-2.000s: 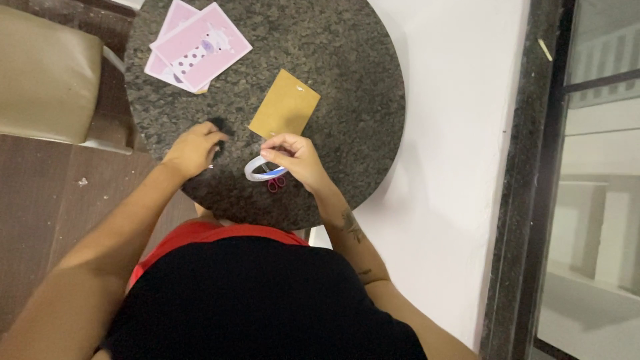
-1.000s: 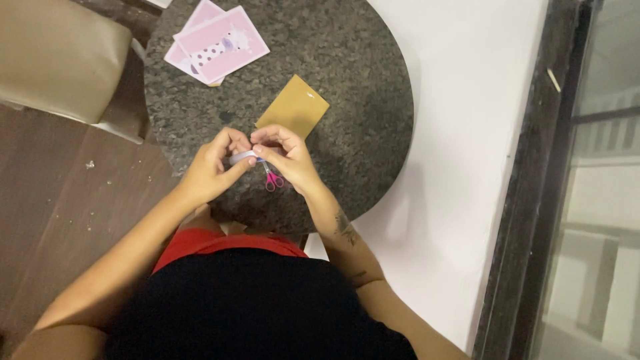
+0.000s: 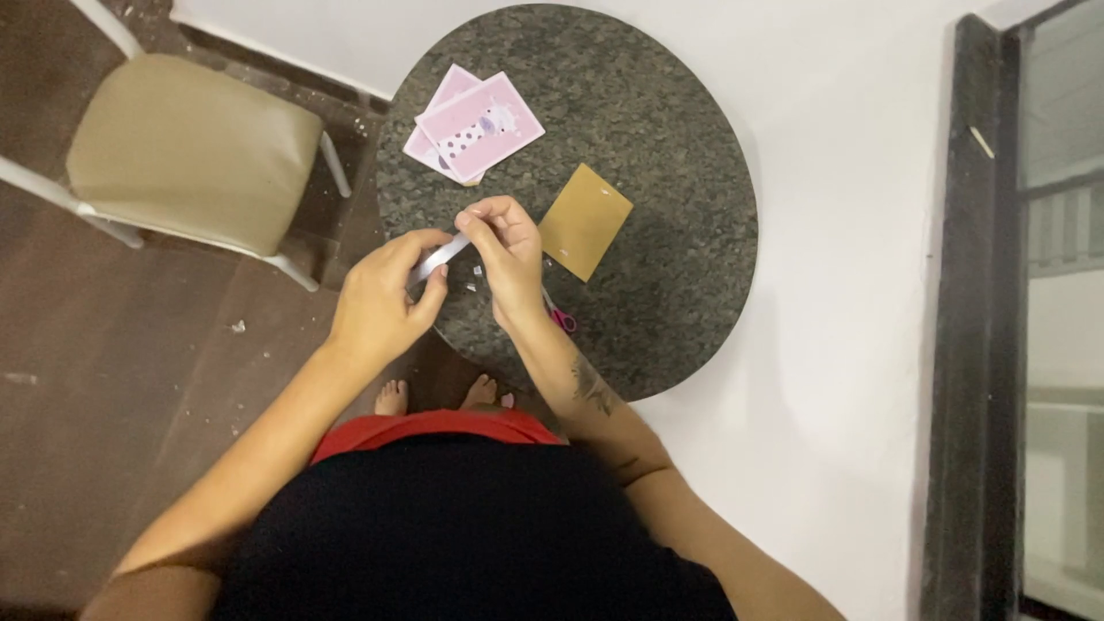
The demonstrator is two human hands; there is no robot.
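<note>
My left hand (image 3: 388,289) holds a roll of white tape (image 3: 442,257) between thumb and fingers, over the near left edge of the round stone table. My right hand (image 3: 504,250) has thumb and forefinger pinched together at the tape's upper end. Right of my right hand lies a gold-coloured card (image 3: 586,222) with small shiny bits on it. Pink-handled scissors (image 3: 562,320) lie beside my right wrist, their blades partly hidden by it. Small clear pieces (image 3: 477,272) rest on the stone between my hands.
Two overlapping pink cards, the upper one (image 3: 481,128) with a spotted giraffe, lie at the table's (image 3: 681,112) far left. A chair with a beige seat (image 3: 198,155) stands to the left. A white wall (image 3: 828,259) borders the table on the right.
Both hands came together around the tape; two seconds ago the right hand alone held it and the left was at the table. The hands now sit farther left of the scissors.
</note>
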